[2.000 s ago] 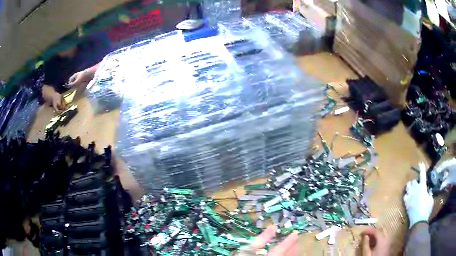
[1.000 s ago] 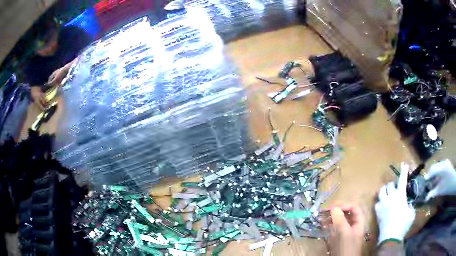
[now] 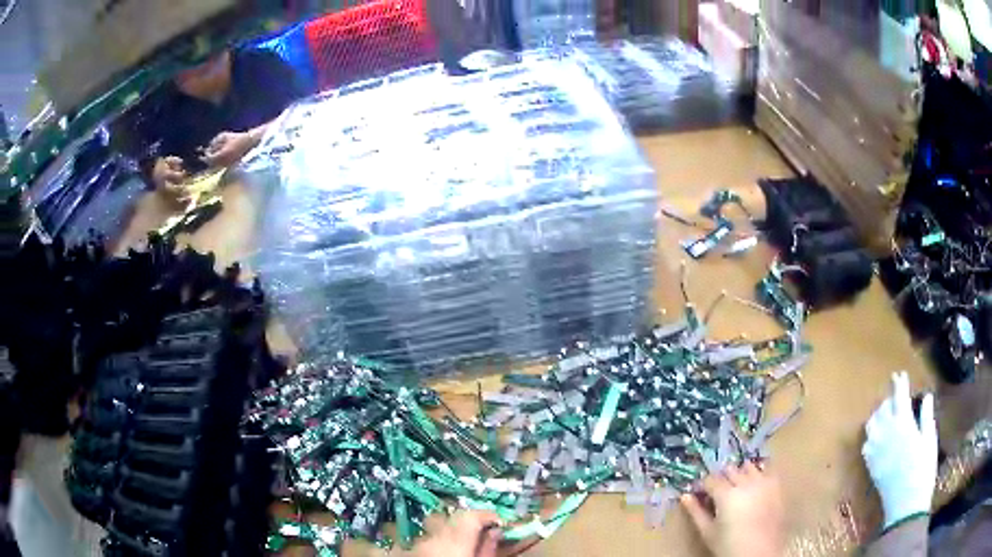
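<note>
My left hand (image 3: 466, 533), bare and cut off by the bottom edge, has its fingertips on the end of a pale green circuit board (image 3: 553, 520). My right hand (image 3: 742, 511), also bare, is at the front right edge of a heap of green and grey-backed boards (image 3: 653, 408). Its fingers are curled, and I cannot tell whether they hold a board. A second heap of green boards with pale dots and thin wires (image 3: 348, 446) lies to the left of my left hand.
Black housings (image 3: 163, 413) are stacked at left. A film-wrapped tray stack (image 3: 457, 239) stands centre back. More black housings (image 3: 821, 239) and a few boards lie back right, near brown cardboard (image 3: 838, 120). A neighbour's white-gloved hand (image 3: 905, 452) is at right; another person works far left.
The view has swung back left since one second ago. My left hand has come into view at the bottom. My right hand remains by the right heap. The gloved neighbour's hand is now more open.
</note>
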